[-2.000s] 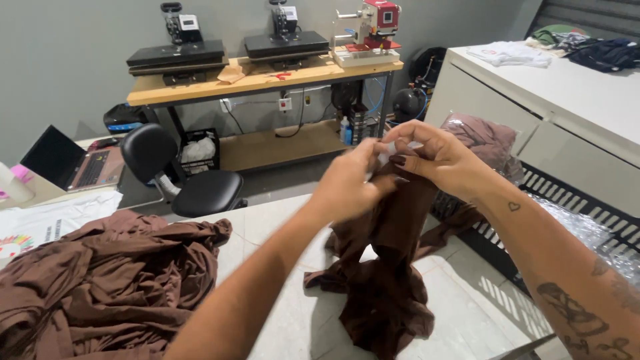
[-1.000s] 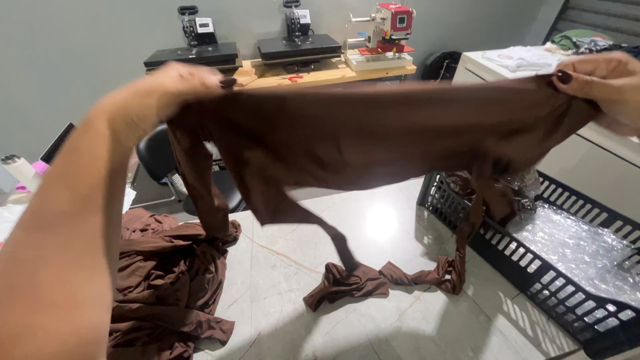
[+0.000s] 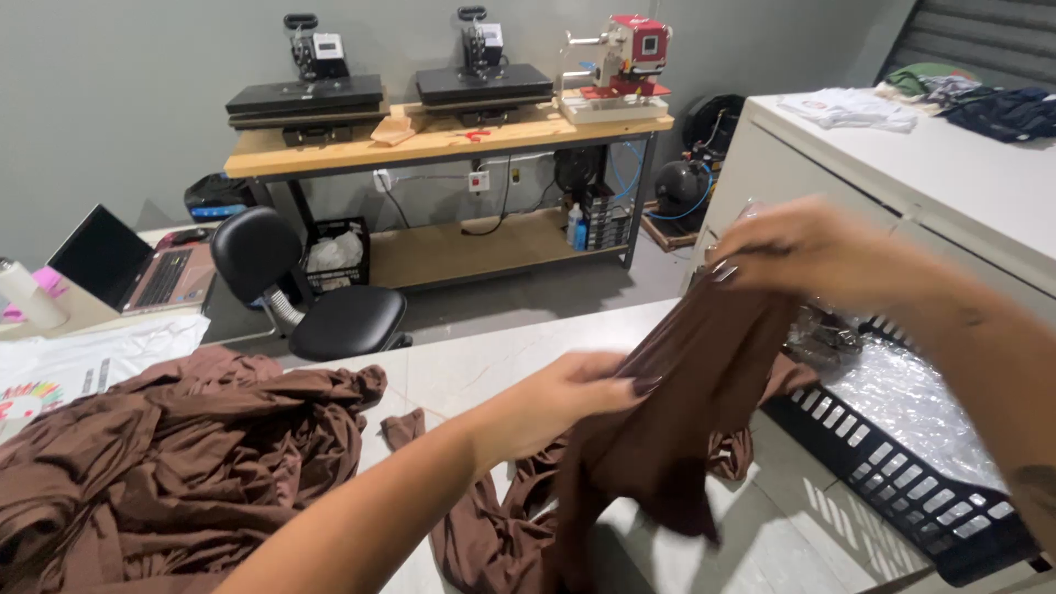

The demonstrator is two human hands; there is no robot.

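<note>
A brown stretchy garment [image 3: 660, 412] hangs in folds from my raised right hand [image 3: 784, 247], which is blurred and grips its upper edge. Lower down and to the left, my left hand [image 3: 569, 400] pinches the same cloth between thumb and fingers. The garment's long narrow ends [image 3: 487, 528] trail on the white tabletop. To the left lies a large crumpled heap of brown clothing [image 3: 181, 462], apart from the held piece.
At right stands a black plastic basket [image 3: 891, 478] of clear plastic packaging [image 3: 916, 404]. A white cabinet [image 3: 965, 198] rises behind it. Heat presses [image 3: 305, 99] stand on a wooden bench [image 3: 445, 136]. A black chair [image 3: 346, 322] and open laptop [image 3: 157, 272] are beyond the heap.
The garment was stretched wide between my hands a second ago; now it hangs bunched from my right hand. My left hand has come down and inward, towards the right hand.
</note>
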